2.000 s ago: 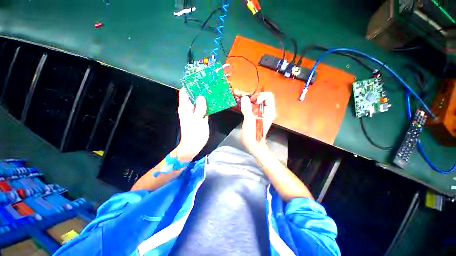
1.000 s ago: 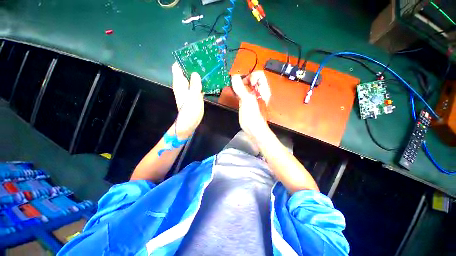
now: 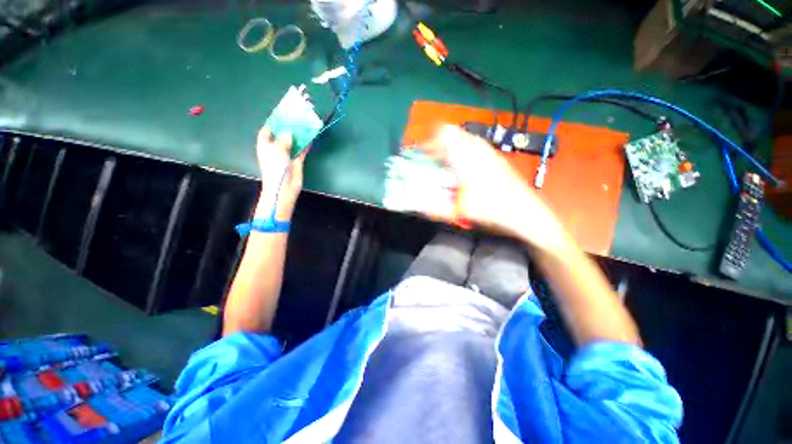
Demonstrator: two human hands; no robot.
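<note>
My left hand (image 3: pixel 282 165) holds a pale green circuit board (image 3: pixel 295 120), tilted, above the bench left of the orange board (image 3: pixel 582 208). My right hand (image 3: pixel 486 182) is blurred over the orange board's left part. It holds a second circuit board (image 3: pixel 417 184), blurred, at the bench edge. A bit of red shows under the right hand; whether it is the pen-like tool I cannot tell. The black connector block (image 3: pixel 540 143) lies at the back of the orange board. A blue band is on my left wrist.
Another circuit board (image 3: pixel 657 165) and a remote control (image 3: pixel 744 227) lie on the right, near a looping blue cable (image 3: pixel 643 97). Behind are red and yellow plugs (image 3: pixel 430 43), a white wrapped item (image 3: pixel 354 19), tape rings (image 3: pixel 287 42) and a coiled blue cord (image 3: pixel 349 74).
My left hand has moved left and now holds a pale-looking board. My right hand, empty of any board before, now holds one over the orange board's left side. The view has shifted.
</note>
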